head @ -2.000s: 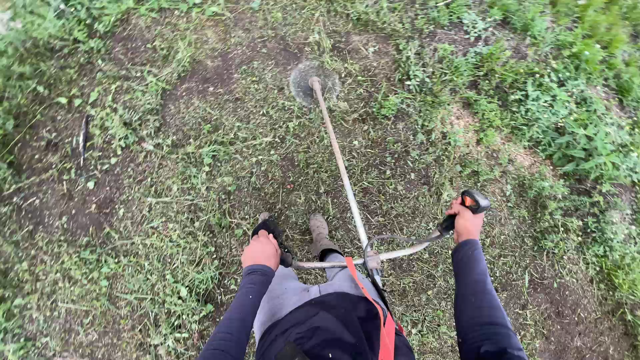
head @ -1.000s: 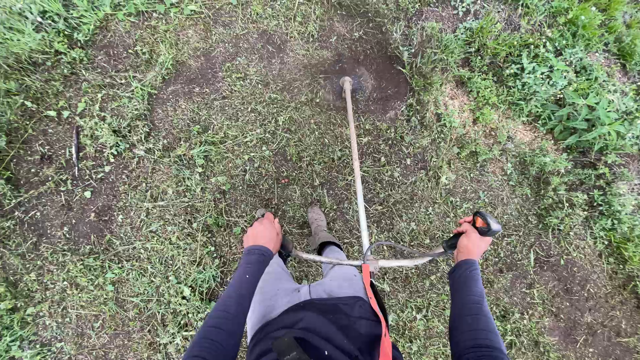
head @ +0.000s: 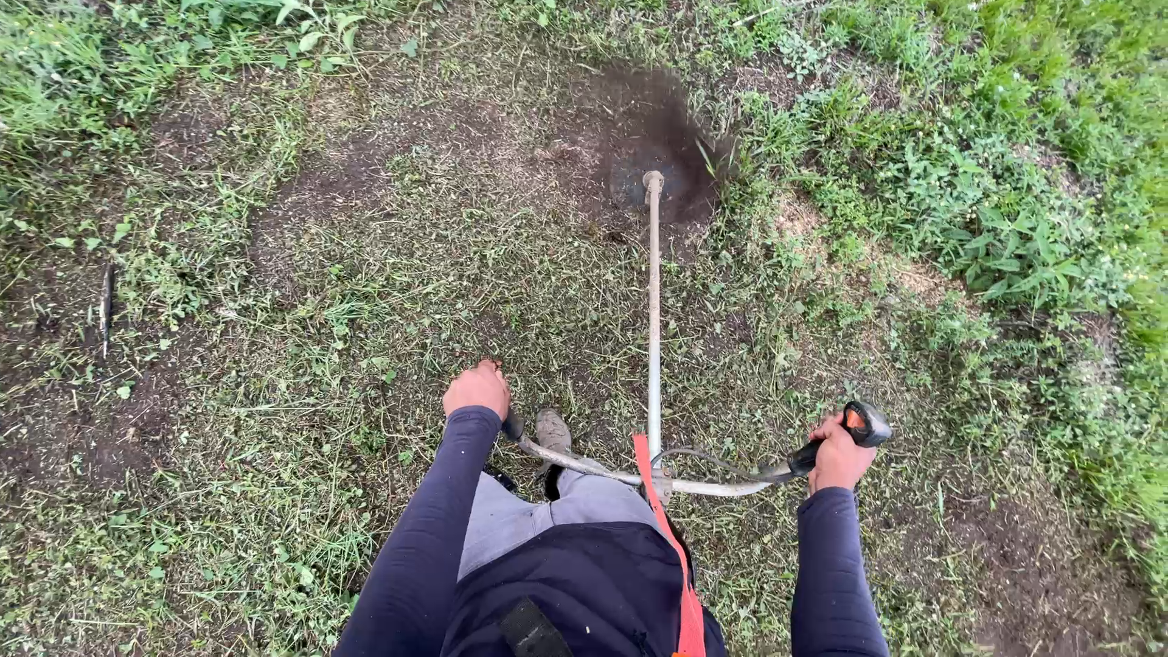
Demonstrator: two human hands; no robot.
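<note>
My left hand (head: 477, 391) is closed round the left grip of a brush cutter's handlebar (head: 716, 488). My right hand (head: 839, 458) holds the black right-hand control grip (head: 865, 423), which has an orange part. From the handlebar the metal shaft (head: 654, 319) runs straight ahead to the cutting head (head: 653, 180). The head is low over bare soil, its spinning part a blur, with dark soil thrown up around it. A red harness strap (head: 671, 547) runs from the shaft down over my dark top.
Clippings and short grass (head: 411, 301) cover much of the ground. Taller leafy weeds (head: 1013, 246) grow at the right, more grass (head: 64, 73) at the upper left. A thin dark stick (head: 107, 306) lies at the left. My boot (head: 553, 431) shows below the left part of the handlebar.
The cutting head has swung to the right, from grassy ground onto bare soil by the weeds, and dark soil now flies up there. Both hands have kept their hold on the grips.
</note>
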